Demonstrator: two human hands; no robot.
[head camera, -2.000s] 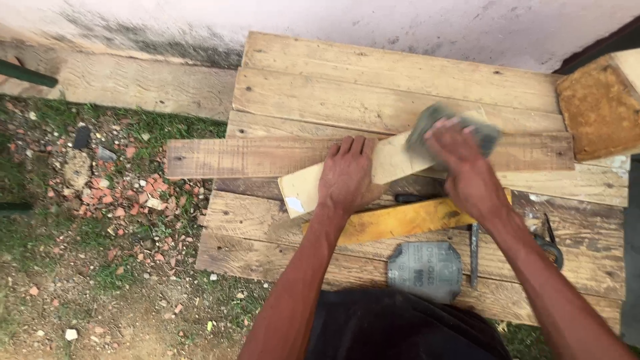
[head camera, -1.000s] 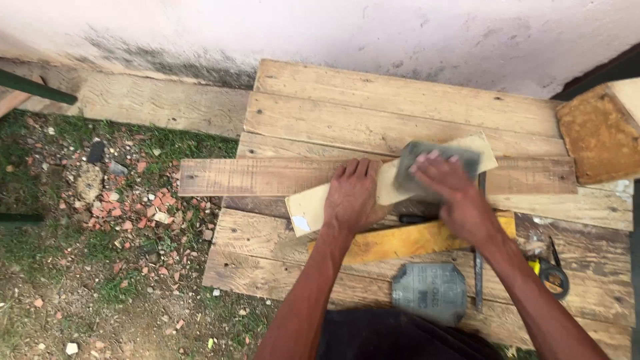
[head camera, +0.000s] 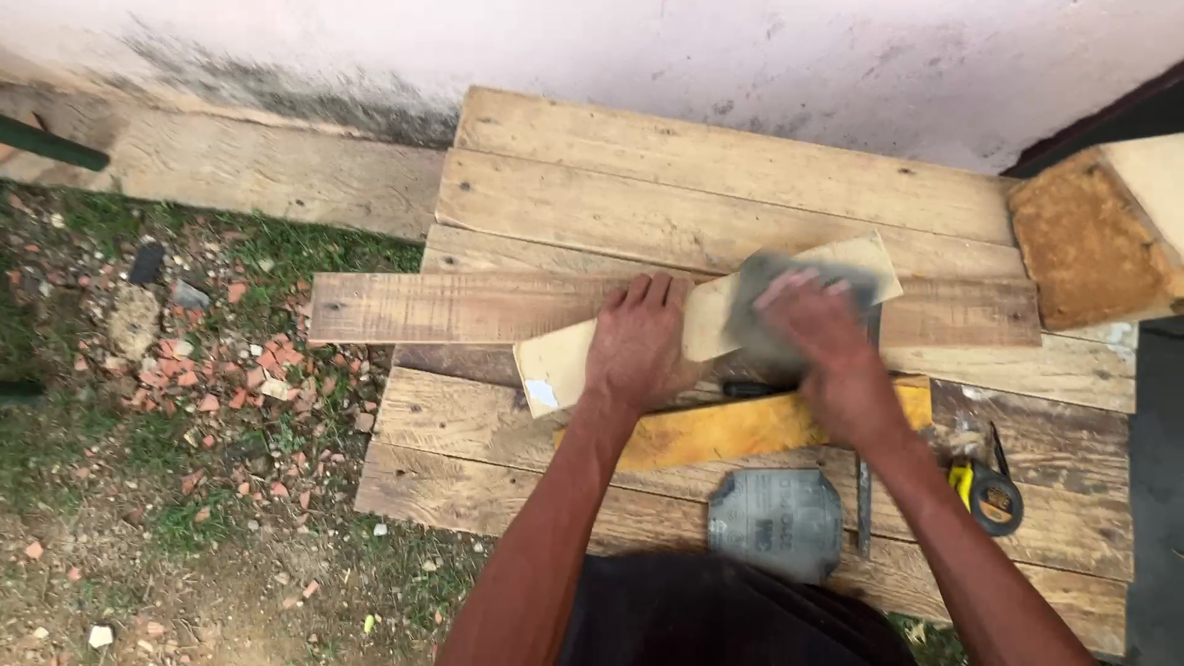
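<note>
A pale wooden board lies slantwise across a longer brown plank on the plank-topped table. My left hand grips the pale board near its middle, with the fingers over its far edge. My right hand, blurred, is on a grey-green abrasive sheet or pad that lies on the right part of the pale board; its exact kind is not clear. A yellow-painted wood strip lies nearer to me, partly under my right wrist. A grey eight-sided 3M sheet lies by the table's near edge.
A tape measure and a dark metal bar lie on the right side of the table. A large wooden block stands at the right end. The wall runs behind. Brick rubble and grass are on the left.
My right hand and the abrasive have moved back and forth a little along the pale board. My left hand stays on the board. The view has shifted slightly.
</note>
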